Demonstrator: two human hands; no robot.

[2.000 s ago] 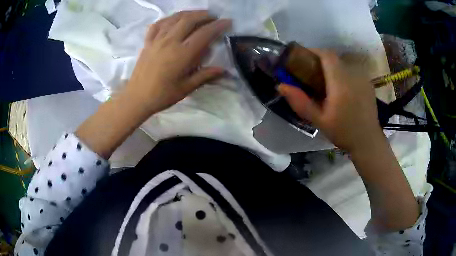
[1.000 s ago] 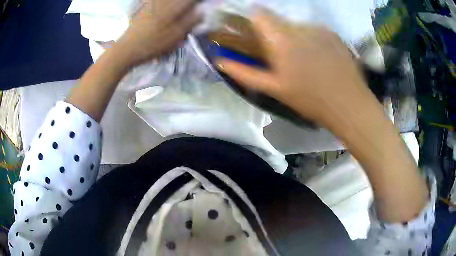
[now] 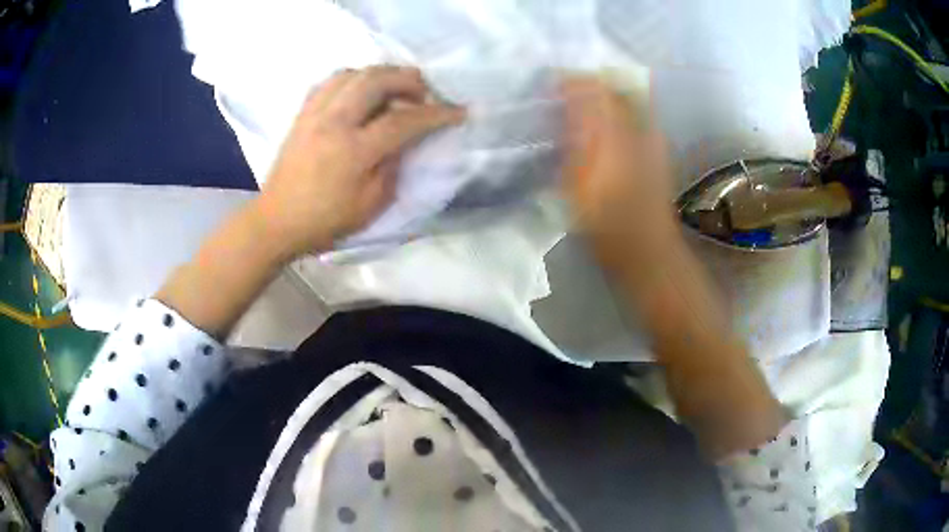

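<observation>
A white garment (image 3: 458,249) lies bunched over the table in front of me, reaching up past the top edge of the view. My left hand (image 3: 349,145) lies on it left of centre with its fingers bent; whether it pinches the cloth cannot be told. My right hand (image 3: 609,145) is blurred on the cloth right of centre, its grip unclear. Between the hands is a flat piece of white cloth with a grey shaded part. The steam iron (image 3: 765,204), with brown handle and blue part, rests at the right, untouched.
A navy padded board (image 3: 130,104) is at the upper left. The white table cover (image 3: 135,244) shows below it. A greyish stained pad (image 3: 862,260) is at the right beside the iron. Another white garment (image 3: 848,416) hangs at the lower right. A yellow hose (image 3: 843,109) runs behind the iron.
My right hand has let go of the iron, which now stands at the right, and has moved onto the cloth. My left hand has come lower and the garment has shifted.
</observation>
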